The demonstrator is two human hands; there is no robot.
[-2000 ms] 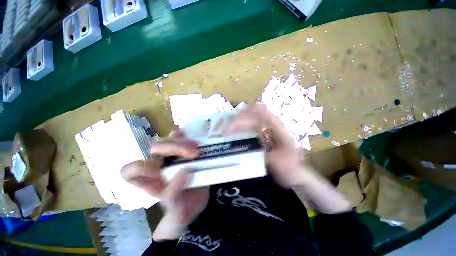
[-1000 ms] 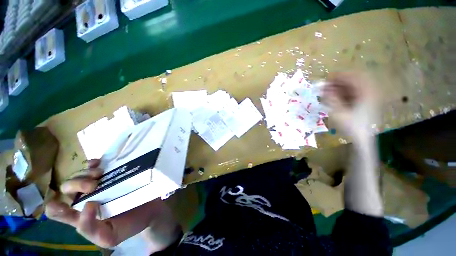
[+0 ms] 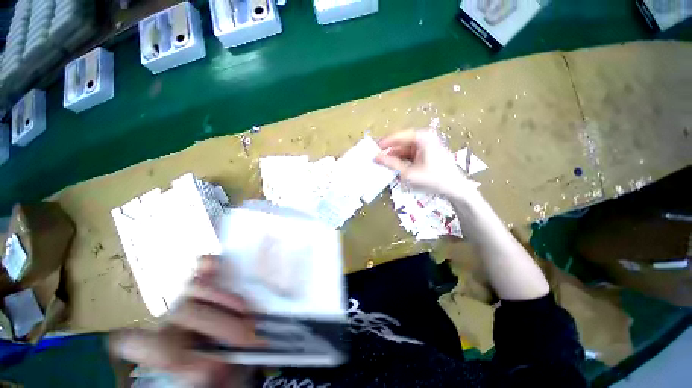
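My left hand (image 3: 205, 333), blurred at lower left, is shut on a white retail carton (image 3: 284, 261) with a black band at its near end and a pale picture. The carton is held above the bench, its far side next to the flat carton stack (image 3: 163, 242). My right hand (image 3: 398, 155) pinches the right edge of a white leaflet (image 3: 364, 170) over the middle leaflet pile (image 3: 292, 178). The small card pile (image 3: 426, 212), with red marks, lies partly hidden under my right hand and wrist.
Several open white trays with devices (image 3: 173, 38) stand in a row on the green belt (image 3: 250, 87). A printed carton (image 3: 501, 19) stands on the belt at upper right, with another at the corner. A small brown box (image 3: 42, 250) is at the left bench end. Brown cardboard lies low right.
My right hand has moved left from beyond the cards to the leaflets, and a leaflet has shifted with it. My left hand has brought the carton rightward and turned its picture face up.
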